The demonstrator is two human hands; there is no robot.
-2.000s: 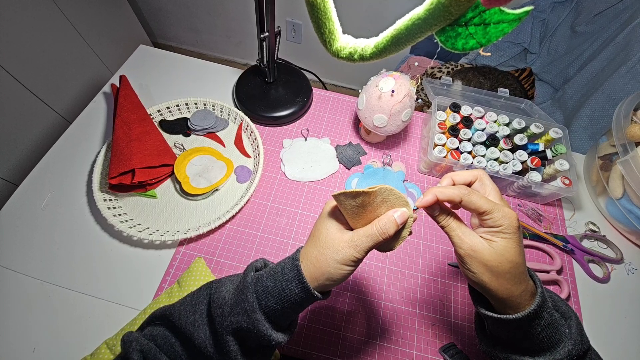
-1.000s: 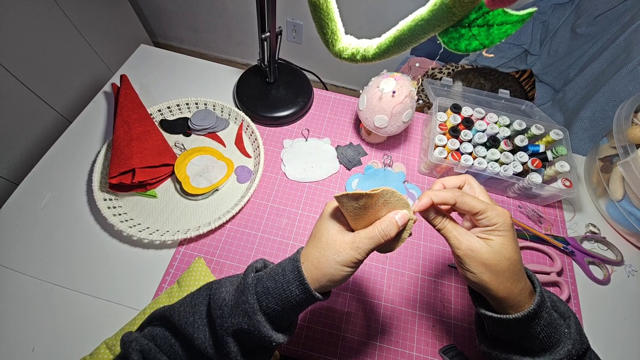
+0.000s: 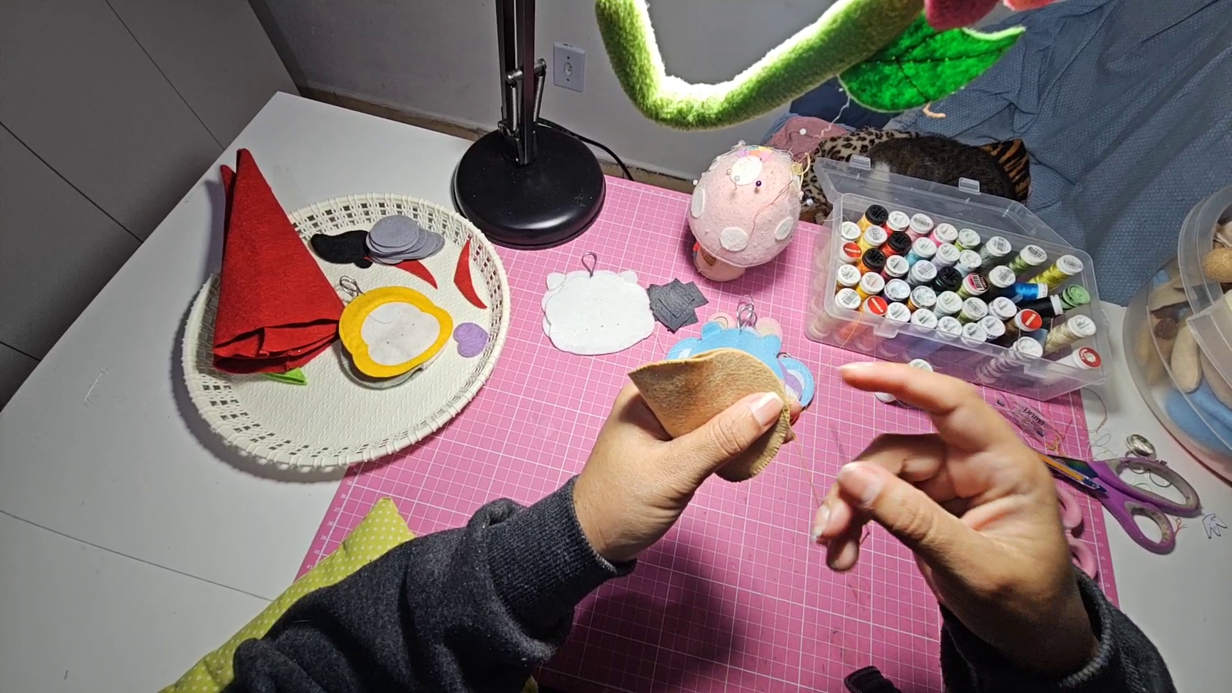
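My left hand (image 3: 664, 462) pinches a tan felt piece (image 3: 707, 385) between thumb and fingers; stitches run along its curved right edge. A fine thread hangs from that edge toward my right hand (image 3: 943, 491), which is a little to the right with its index finger raised and the other fingers curled. Whether a needle or thread is between those fingers is too blurred to tell. Behind the tan piece lies a blue felt shape (image 3: 727, 337), partly hidden. A white felt shape (image 3: 597, 313) and dark grey felt pieces (image 3: 678, 303) lie beyond my left hand.
A pink cutting mat (image 3: 539, 423) covers the table. At left is a white woven tray (image 3: 289, 438) with red felt and a yellow felt piece. A black lamp base (image 3: 528, 188), pink mushroom pincushion (image 3: 746, 207) and thread box (image 3: 962, 289) stand behind; purple scissors (image 3: 1121, 491) lie right.
My right hand has moved away from the edge of the tan felt, to the right and toward me, and its index finger has lifted. My left hand still holds the felt in about the same place.
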